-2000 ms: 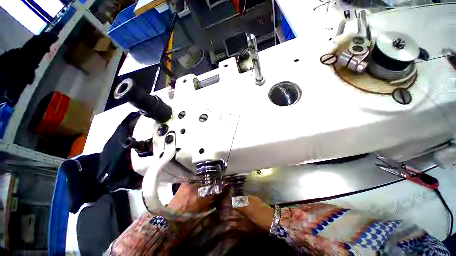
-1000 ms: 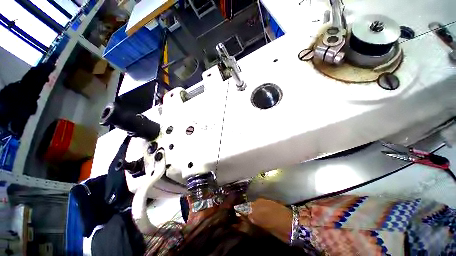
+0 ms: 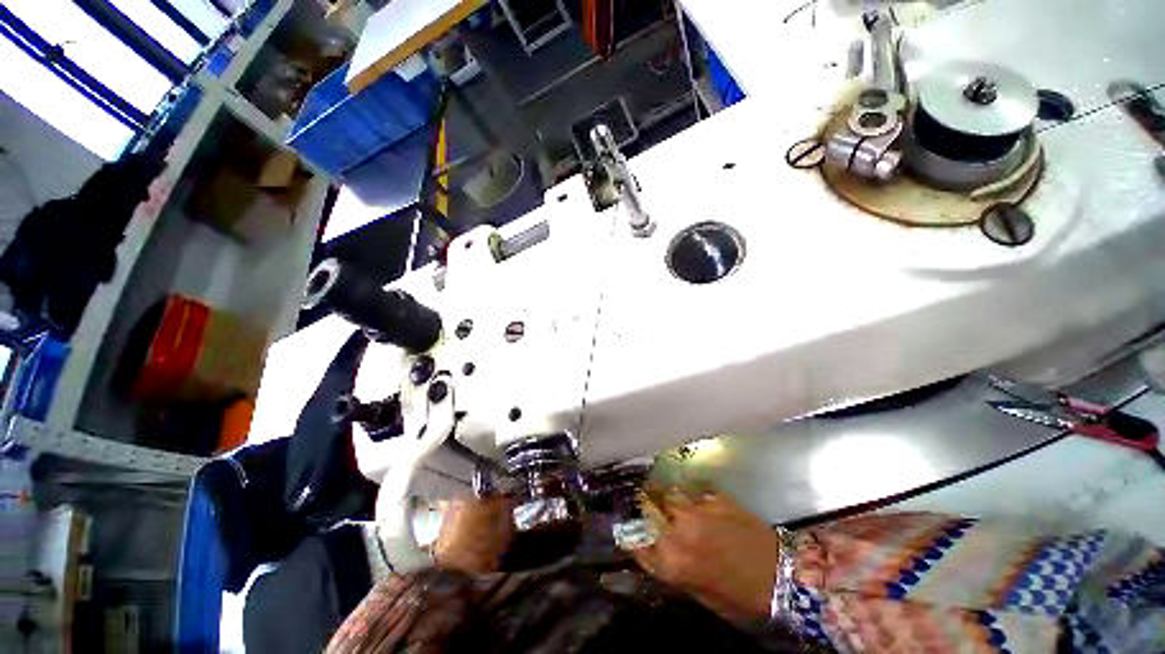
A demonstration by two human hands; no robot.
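Note:
The white sewing machine arm [image 3: 767, 332] crosses the view, with chrome tension discs [image 3: 539, 460] at its left end. My left hand [image 3: 470, 532] is low at the machine head, partly behind the white curved guard and the discs. My right hand [image 3: 705, 547] is just right of the discs, over the bed, fingers pointing left. A dark piece [image 3: 547, 542] shows between the hands, mostly hidden by the discs and by hair at the bottom. Whether the fingers grip it cannot be seen.
Black fabric pieces [image 3: 300, 594] lie left of the machine head, by a blue bin [image 3: 198, 562]. Red and black snips [image 3: 1086, 417] lie on the right near the shiny bed. A bobbin winder [image 3: 976, 115] tops the arm. Shelves stand at the left.
The view has shifted slightly. My left hand now shows more clearly left of the discs, and my right hand's fingers are more exposed beside them.

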